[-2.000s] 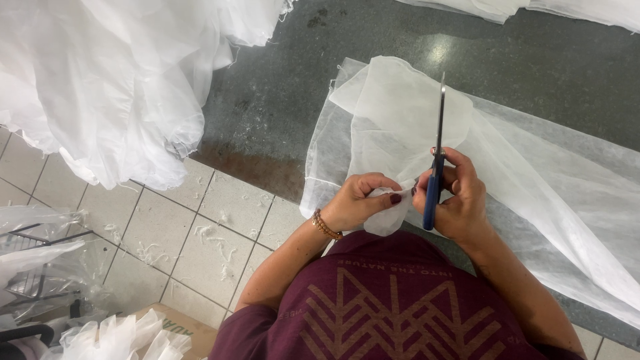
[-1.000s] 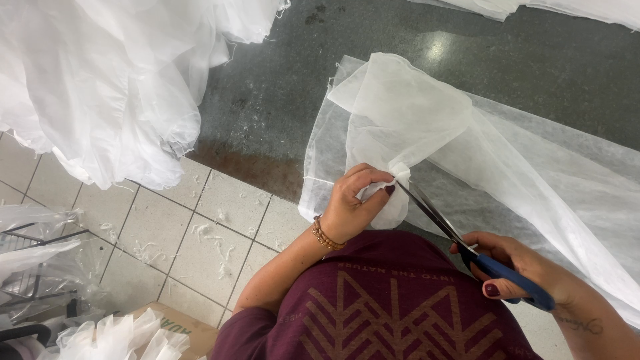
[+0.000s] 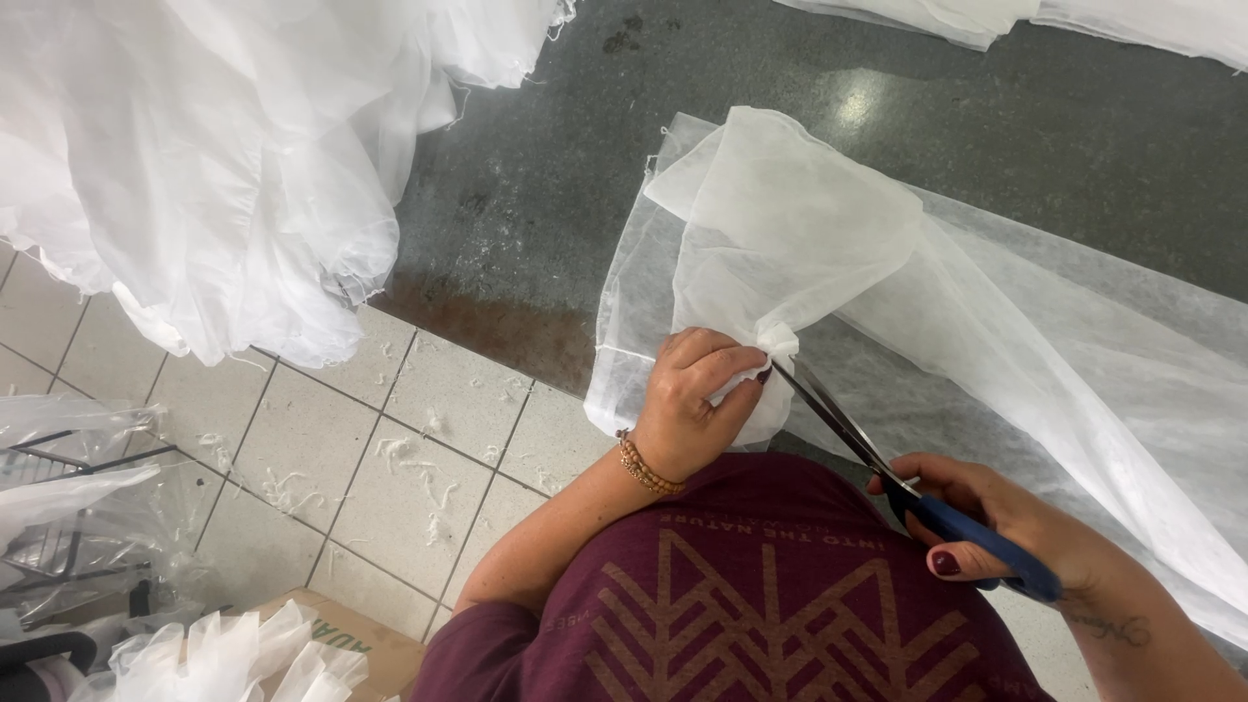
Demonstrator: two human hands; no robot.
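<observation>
Sheer white fabric (image 3: pixel 799 214) lies folded along the near edge of the dark table and trails off to the right. My left hand (image 3: pixel 704 390), with a beaded bracelet at the wrist, pinches a gathered bunch of this fabric between thumb and fingers. In my right hand (image 3: pixel 960 517) are scissors with dark blue handles (image 3: pixel 985 541). Their blades, slightly parted, point up and left, and the tips touch or nearly touch the bunch at my left fingertips. Whether the fabric lies between the blades cannot be told.
A large heap of white fabric (image 3: pixel 244 166) hangs over the table (image 3: pixel 507 195) at the left. More white cloth (image 3: pixel 936 15) lies along the far side. Thread scraps (image 3: pixel 429 487) litter the tiled floor. At lower left are a cardboard box (image 3: pixel 390 643), ruffled white fabric (image 3: pixel 234 663) and a wire rack (image 3: pixel 58 546).
The scissors, upright beside my left hand two seconds ago, have swung down to the right, with their tips at the bunch. My right hand has moved right, away from the fabric my left hand pinches.
</observation>
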